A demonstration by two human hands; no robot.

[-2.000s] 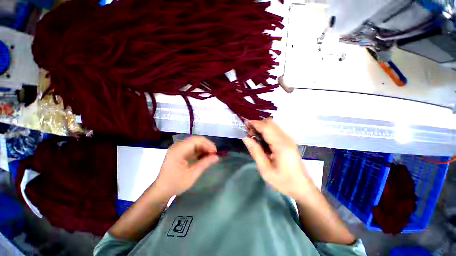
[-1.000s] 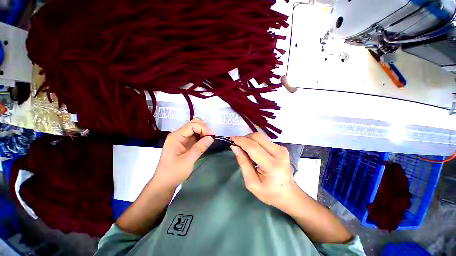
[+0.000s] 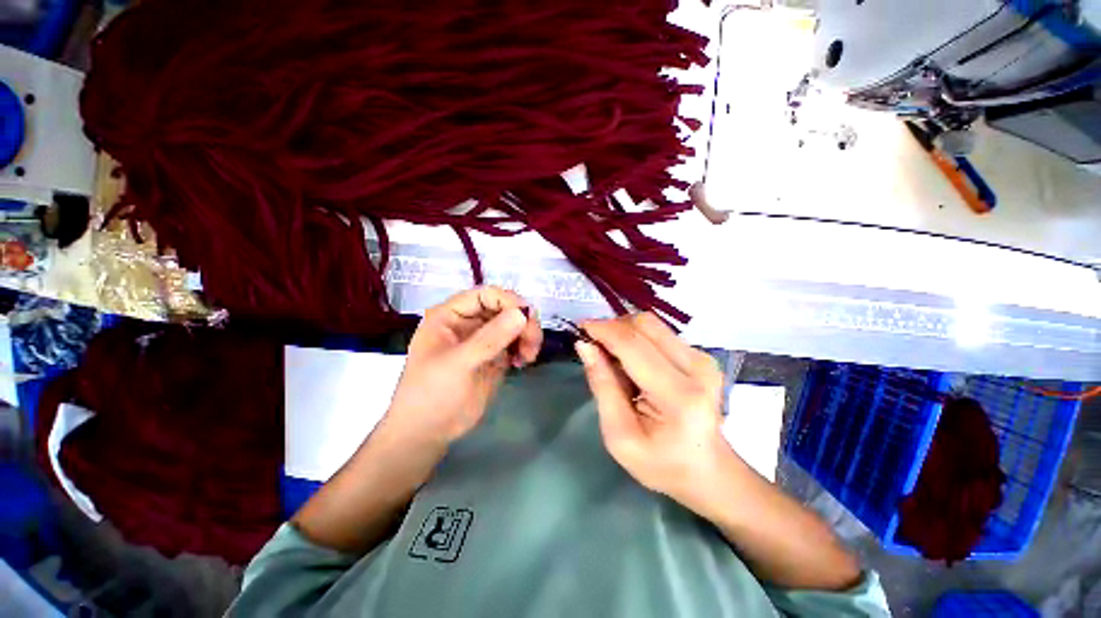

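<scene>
My left hand (image 3: 465, 356) is just off the table's front edge, thumb and forefinger pinched on a tiny dark end that looks like a fabric strip. My right hand (image 3: 652, 392) is a short way to its right, fingertips closed on a thin dark pointed tool (image 3: 568, 326), perhaps tweezers or a bodkin. Its tip points towards my left fingertips with a small gap between. Most of the strip is hidden by my left fingers. The big bundle of dark red strips (image 3: 386, 121) lies on the table, loose ends facing the sewing machine.
The sewing machine (image 3: 954, 60) stands upper right, with an orange and blue handled tool (image 3: 960, 175) beside it. A ruler scale (image 3: 845, 316) runs along the table's front edge. Below are a second dark red pile (image 3: 181, 447) at left and a blue crate (image 3: 857, 435) with a maroon bunch at right.
My hands came together from further apart, with a dark strand between them a second ago. Now the fingertips are slightly apart again and the thin tool shows at my right fingertips.
</scene>
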